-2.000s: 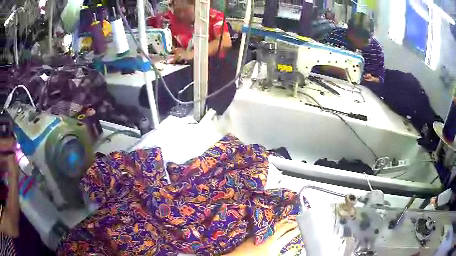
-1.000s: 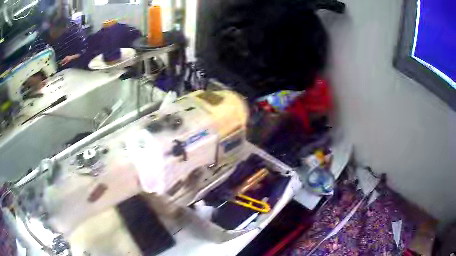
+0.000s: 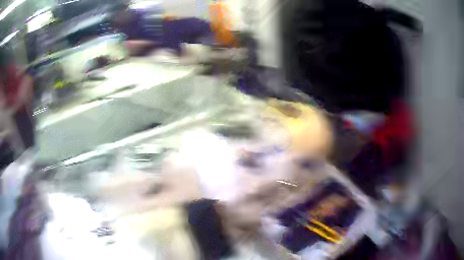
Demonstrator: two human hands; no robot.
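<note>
The view is strongly blurred. The cream-white sewing machine head [image 3: 254, 147] lies across the middle, with its yellowish end at the right. A dark pad [image 3: 206, 228] shows on its front, low in view. The white-edged tray [image 3: 364, 205] with dark lining is at the machine's right end. Yellow-handled thread snips [image 3: 324, 230] lie in it, beside a blurred brown-orange thing. Purple cloth [image 3: 26, 223] shows at the lower left edge. Neither of my hands can be made out.
A neighbouring white table [image 3: 152, 76] with a machine stands behind at the left. An orange thread cone [image 3: 222, 23] is at the top. A large black shape [image 3: 346, 56] and a red thing [image 3: 397, 132] are at the right, before a grey wall [image 3: 443, 101]. Purple cloth lies at the lower right.
The view first swung right from the patterned cloth to the machine and tray. Since then it has turned slightly back left, so the machine and tray sit further right and lower, more blurred.
</note>
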